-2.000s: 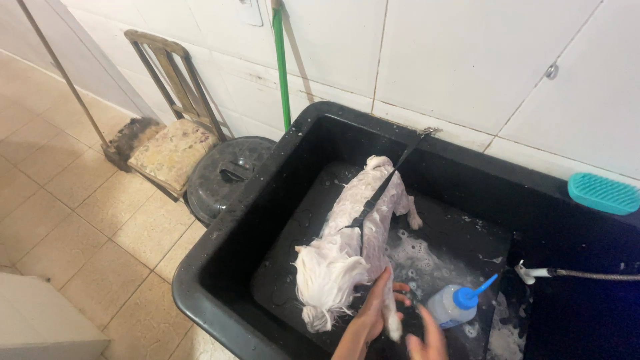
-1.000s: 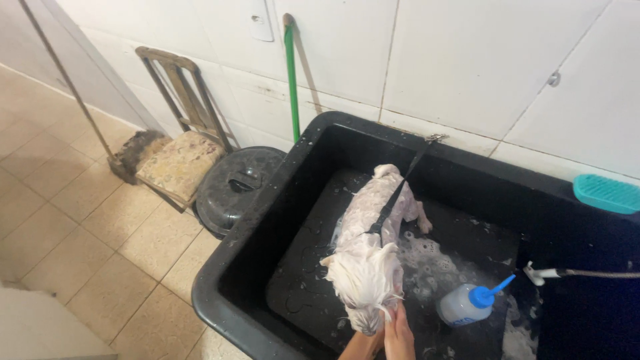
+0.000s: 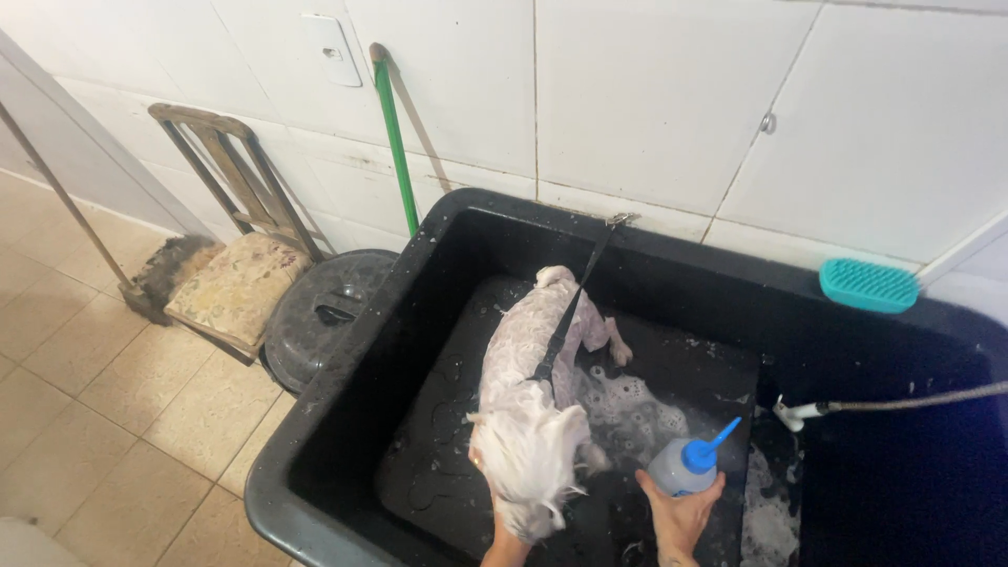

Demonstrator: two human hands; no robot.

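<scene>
A wet white dog stands in a black tub, its head toward me. A black strap runs from its neck to a metal clip on the back rim. My left hand is at the dog's head, touching it from the left side and below; most of its fingers are hidden under the fur. On the right, my right hand has thumb and fingers around the base of a translucent squeeze bottle with a blue spout cap. Suds lie on the tub's floor beside the dog.
A teal rubber brush rests on the back rim. A white spray nozzle with a hose lies in the tub's right part. Left of the tub are a lidded black bin, a worn chair, a broom and a green pole.
My right hand has moved from the dog to the bottle and taken hold of it. My left hand is now at the left side of the dog's head.
</scene>
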